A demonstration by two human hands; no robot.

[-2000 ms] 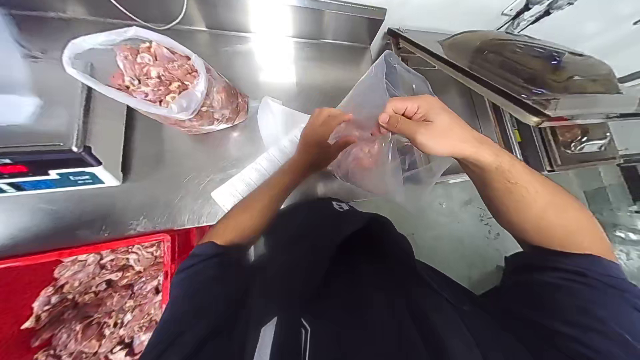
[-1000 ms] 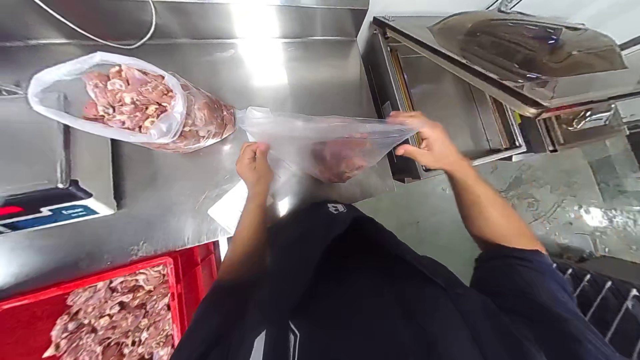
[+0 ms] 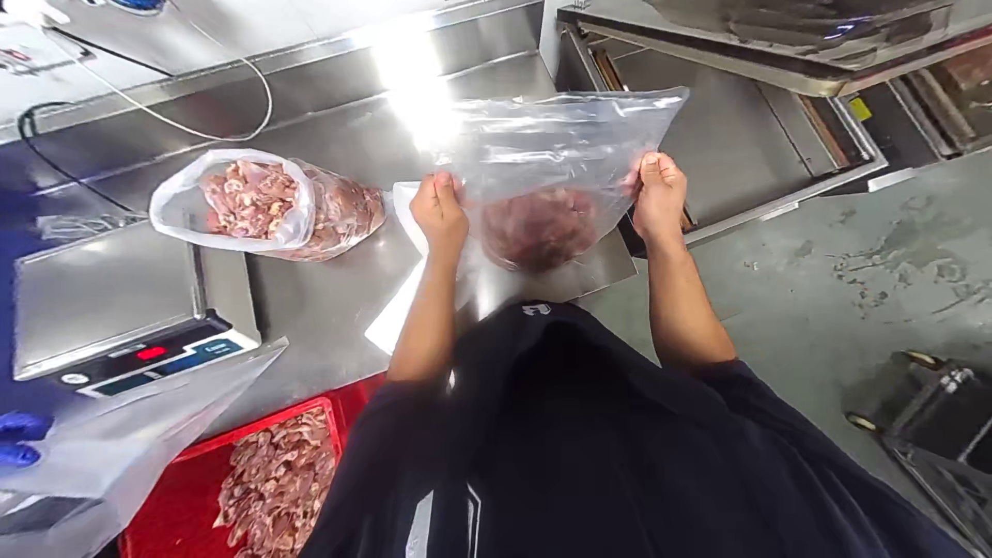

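My left hand (image 3: 442,213) pinches the left edge of a clear plastic bag (image 3: 558,147), and my right hand (image 3: 659,194) grips its right edge. The bag is stretched flat between them over the front of the steel counter, with a mass of raw meat (image 3: 539,229) in its lower part. Left of my left hand, an open plastic bag of raw meat pieces (image 3: 252,201) rests on its side, its mouth folded back. White sheets (image 3: 399,306) lie on the counter partly beneath my left forearm.
A digital scale (image 3: 108,294) stands at the left. Below it, a red crate (image 3: 178,496) holds more meat pieces. A co-worker's blue-gloved hand (image 3: 19,438) is beside another plastic bag (image 3: 139,434). At the right is a steel machine with a raised lid (image 3: 775,46); a black cart (image 3: 942,418) stands lower right.
My hands were close together on the bag two seconds ago; now they are apart with it spread between them. The co-worker's blue glove and another bag have appeared at the lower left.
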